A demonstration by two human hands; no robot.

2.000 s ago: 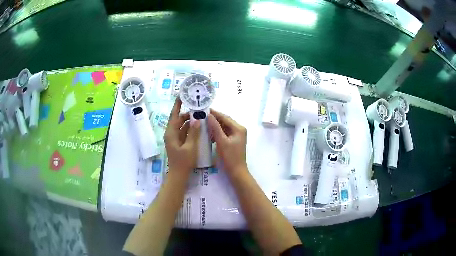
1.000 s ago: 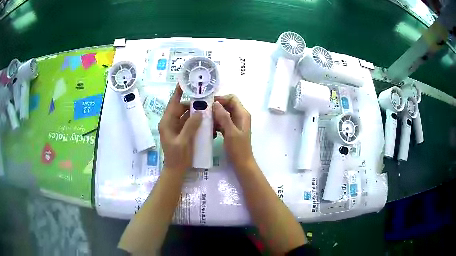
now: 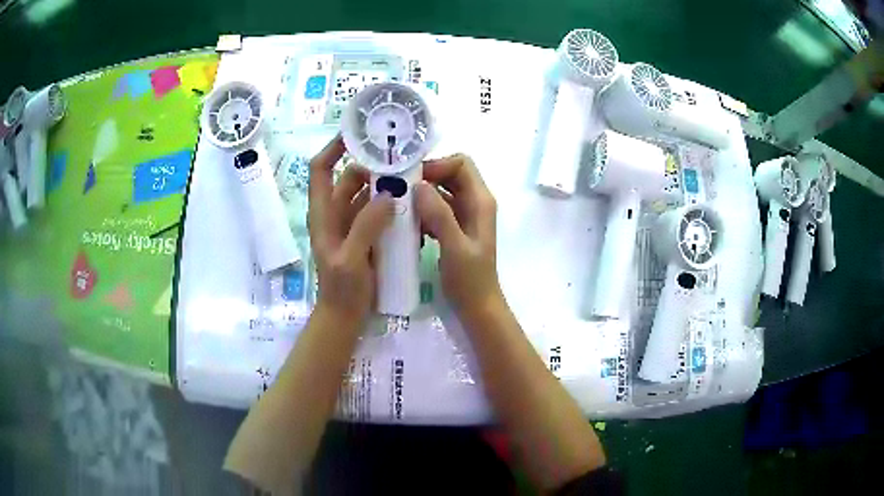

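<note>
A white handheld fan [image 3: 395, 242] is held upright over the printed white sheet [image 3: 504, 320], its open spoked head facing me and its black oval window below the head. My left hand [image 3: 344, 232] grips the handle from the left, thumb beside the window. My right hand [image 3: 460, 232] holds it from the right, thumb against the handle's edge. The fingers behind the handle are partly hidden. Another fan [image 3: 267, 208] lies on the sheet to the left, spoked side up.
Several white fans lie to the right, one of them at the front [image 3: 664, 325]. More fans [image 3: 775, 242] lie beyond the sheet's right edge, others at far left. A green Sticky Notes sheet [image 3: 116, 232] is left. The green conveyor belt [image 3: 436, 17] runs behind.
The view has shifted, so the bench things sit higher in the picture. The held fan looks slightly larger. My hands still hold it, and my left thumb has moved up near the window.
</note>
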